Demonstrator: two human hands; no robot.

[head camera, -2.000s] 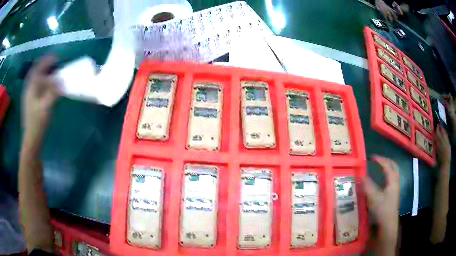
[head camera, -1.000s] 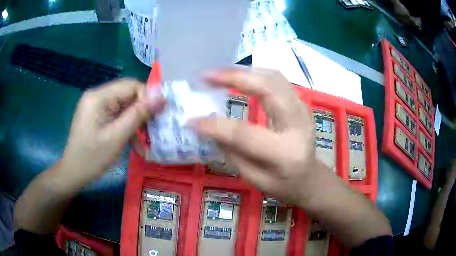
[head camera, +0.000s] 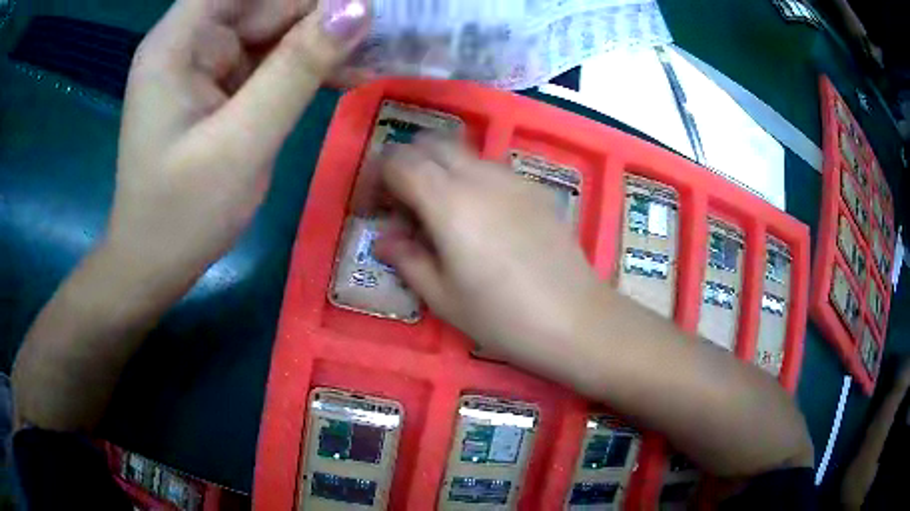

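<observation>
My left hand (head camera: 215, 130) holds the label strip (head camera: 459, 40) at the top of the view, printed face showing. My right hand (head camera: 479, 230) is over the upper-left phone (head camera: 374, 289), its blurred fingertips at the phone's middle. Whether a label is between those fingertips cannot be seen. The phones lie open-backed in the red foam tray (head camera: 369, 354). My right hand and wrist hide part of the second upper phone and some of the lower row.
Beyond the tray lie white paper sheets (head camera: 738, 140) with a thin pointed tool (head camera: 682, 98). A dark ribbed strip (head camera: 75, 55) is at far left. Another red tray (head camera: 833, 289) is at right, near another person's arm (head camera: 878, 439). Part of a red tray (head camera: 210, 496) shows at lower left.
My left hand has moved up with the label strip. My right hand has left the strip and come down onto the upper-left phone. The tray appears farther right and larger in view.
</observation>
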